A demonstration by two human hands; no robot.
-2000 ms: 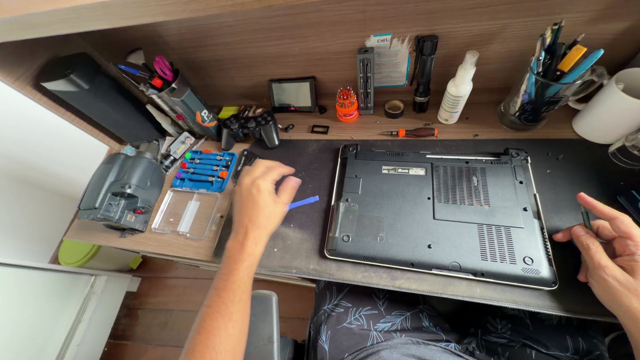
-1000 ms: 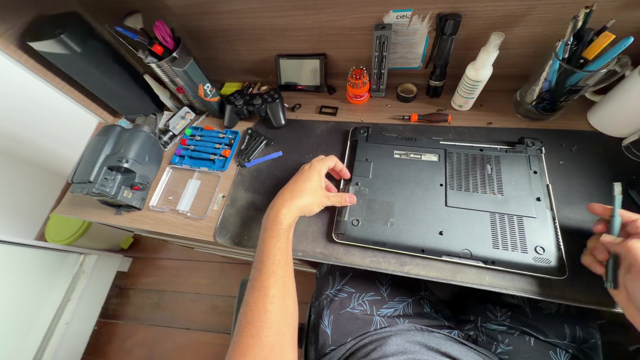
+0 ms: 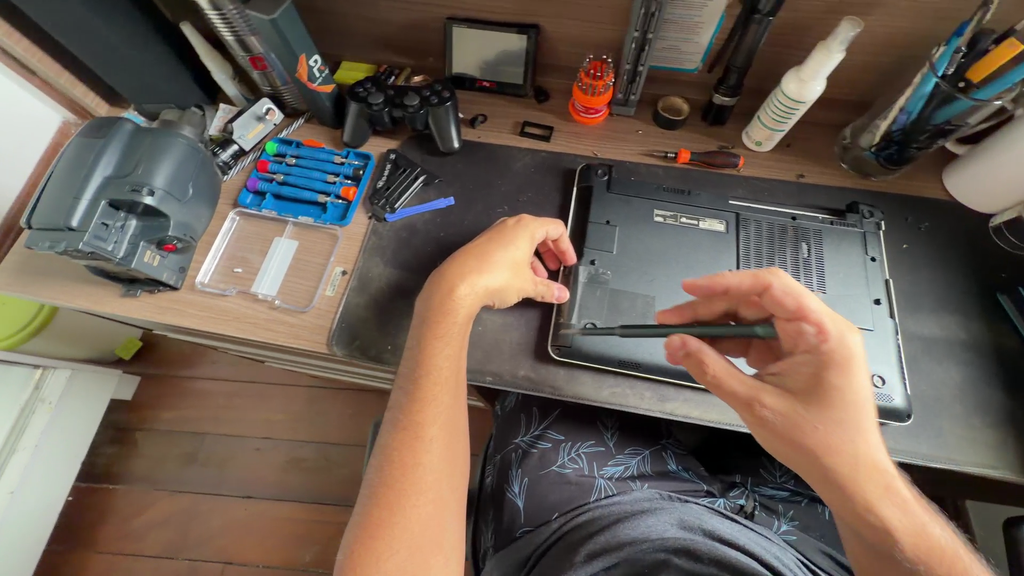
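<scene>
A black laptop (image 3: 680, 264) lies bottom side up on a dark desk mat (image 3: 496, 352). At its left edge rests my left hand (image 3: 512, 264), fingers bent and thumb against the rim; whether it grips anything small cannot be told. Over the laptop's lower part is my right hand (image 3: 768, 344), holding a slim dark pry tool or screwdriver (image 3: 632, 330) between thumb and fingers. Its tip points left, over the laptop's lower left corner; contact is unclear. A blue plastic pry bar (image 3: 420, 209) lies by a black tool pouch (image 3: 394, 188) at the mat's upper left.
At left are a blue screwdriver set (image 3: 308, 180), a clear plastic lid (image 3: 268, 260) and a grey device (image 3: 124, 200). Behind the laptop lie an orange-and-black screwdriver (image 3: 704, 158), an orange bit holder (image 3: 592, 92), a game controller (image 3: 400, 110), a spray bottle (image 3: 800, 88) and a glass mug of pens (image 3: 904, 120).
My right hand has brought the dark tool leftward from beside the laptop to over it. My left hand moved from near the blue pry bar to the laptop's left edge and has stayed there.
</scene>
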